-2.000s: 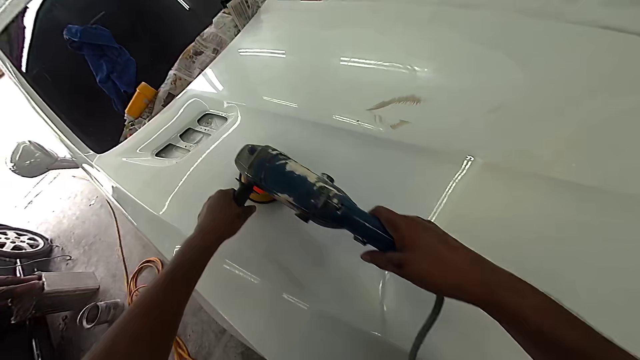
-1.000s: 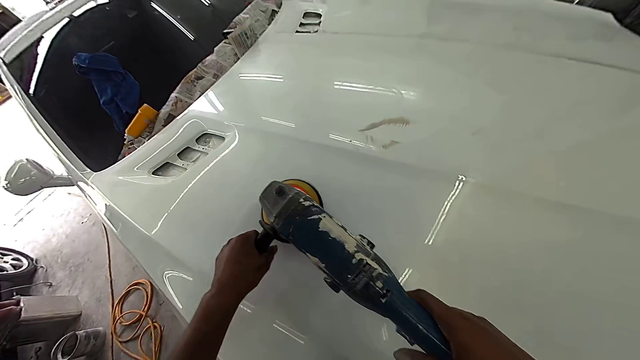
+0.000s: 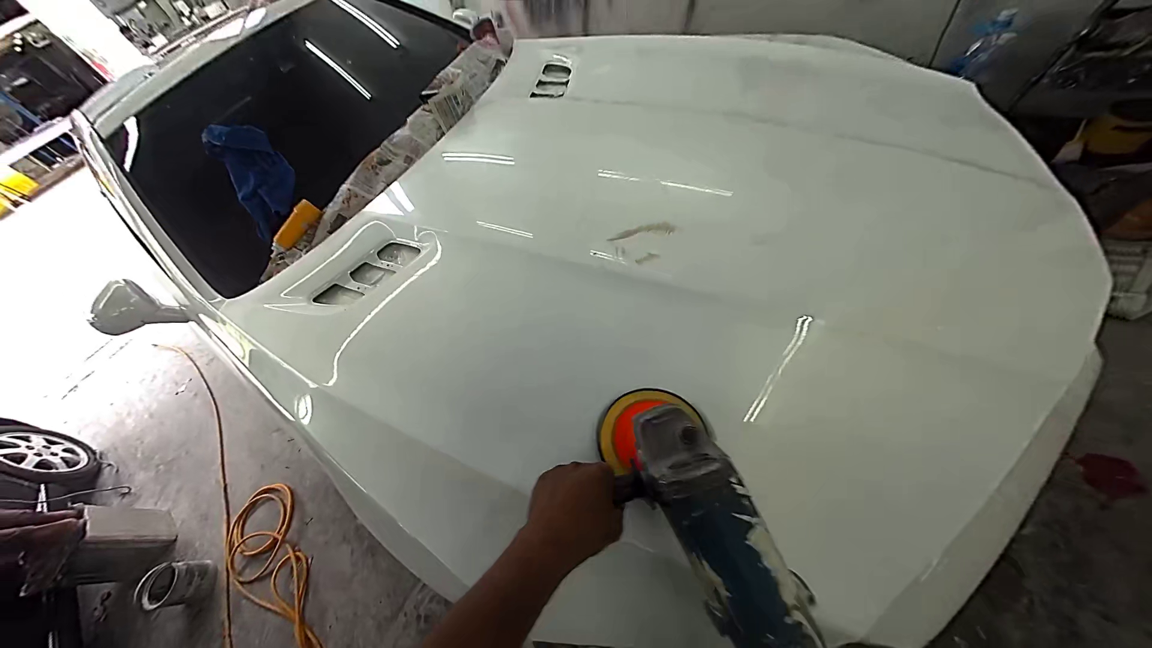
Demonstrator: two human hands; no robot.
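Note:
A blue rotary polisher [image 3: 720, 531] with worn, paint-stained housing rests its round pad [image 3: 630, 423], orange in the middle with a yellow rim, on the white car hood [image 3: 504, 360]. My left hand [image 3: 576, 508] is closed around the side handle beside the polisher's head. The rear of the polisher runs out of the bottom edge, and my right hand is out of view. Brownish smears of compound [image 3: 643, 231] lie on the hood beyond the pad. An air vent [image 3: 369, 272] is set in the hood to the left.
Newspaper [image 3: 396, 144] lines the windshield's base, beside a yellow block [image 3: 297, 225] and a blue cloth [image 3: 255, 175]. A side mirror [image 3: 130, 308] sticks out at left. On the floor lie a coiled orange hose [image 3: 261, 540], a metal can [image 3: 175, 583] and a wheel [image 3: 45, 454].
The polisher and my left hand have moved across the hood, away from the near vent. My right hand, on the polisher's rear handle earlier, has left the view. The view now takes in more of the hood.

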